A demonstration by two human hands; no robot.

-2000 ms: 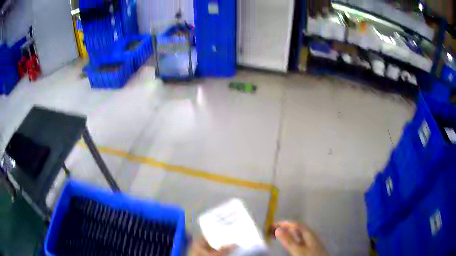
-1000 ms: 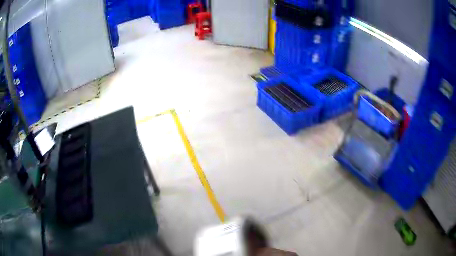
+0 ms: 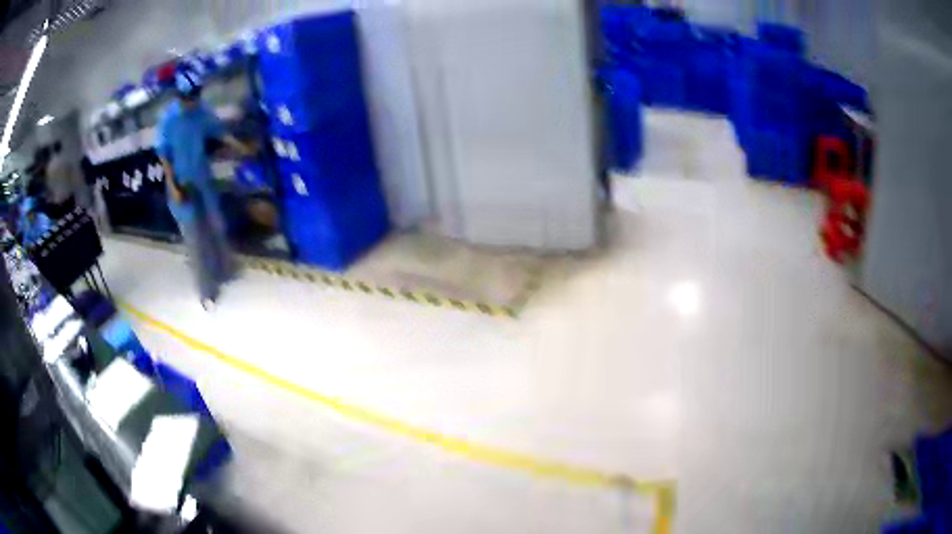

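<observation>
Neither of my hands is in the picture, and the white object held earlier is out of view. Nearest in front of me, at the lower left, is the bench [image 3: 89,482] with several white sheets or box-like pieces on it. The closest white piece [image 3: 164,459] lies near the bench's edge. The view is blurred, so I cannot tell what the white pieces are.
A person in blue [image 3: 191,156] stands by shelving at the left. Stacked blue crates [image 3: 322,146] stand beside grey-white panels [image 3: 506,125]. More crates [image 3: 767,99] and red objects [image 3: 843,214] are at the right. A yellow line [image 3: 365,415] crosses the floor.
The view has swung left. My hand and the white object have left the picture, as has the table with the black tray. The person and shelving have come into view.
</observation>
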